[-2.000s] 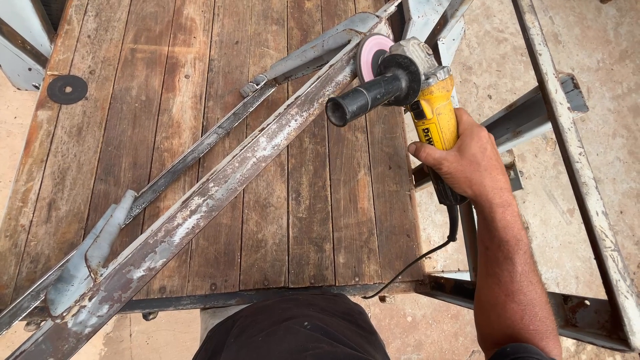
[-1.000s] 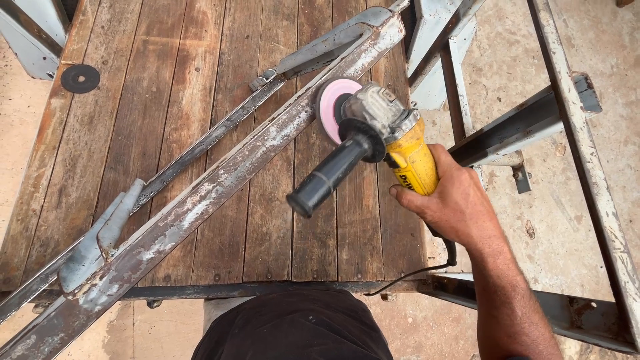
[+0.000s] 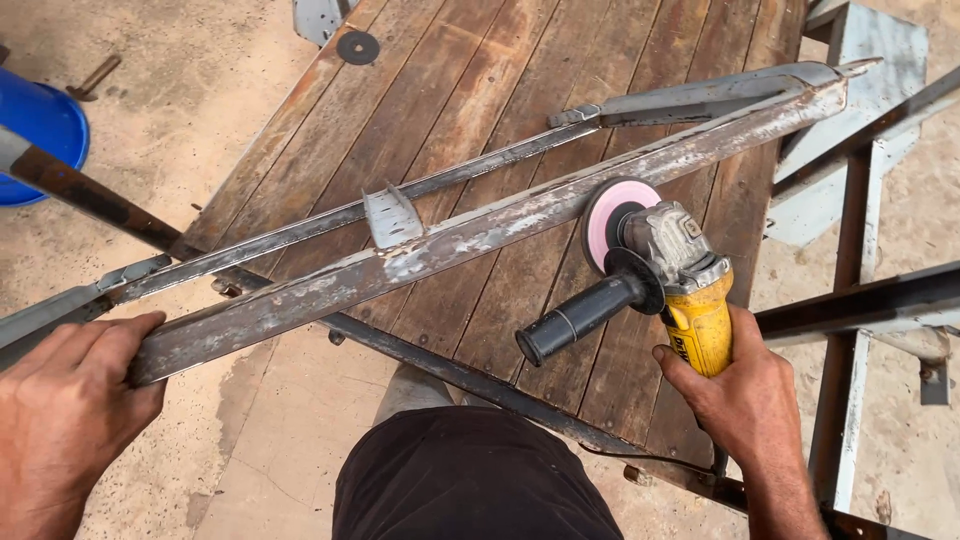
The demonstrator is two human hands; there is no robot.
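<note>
My right hand point(image 3: 739, 382) grips the yellow body of a DeWalt angle grinder point(image 3: 694, 315), whose black side handle points down to the left. Its pink abrasive disc point(image 3: 615, 217) faces up, beside the lower edge of a long steel bar point(image 3: 480, 232) with worn grey paint. My left hand point(image 3: 82, 405) is closed around the near left end of that bar. A thinner steel strip point(image 3: 292, 232) runs behind it, joined by a short grey bracket point(image 3: 392, 217). The welded piece lies slantwise across a wooden plank table point(image 3: 480, 90), its left end overhanging. Whether the disc spins cannot be told.
A loose black disc point(image 3: 358, 47) lies near the table's far left corner. Steel frames point(image 3: 855, 217) stand on the right, and a dark metal bar point(image 3: 97, 195) on the left. A blue bucket point(image 3: 45, 127) is at the far left. The grinder's cord point(image 3: 645, 454) crosses the table's near edge.
My left hand has come into view, holding the bar's end. The welded steel piece now lies at a flatter slant. The view has shifted to the left.
</note>
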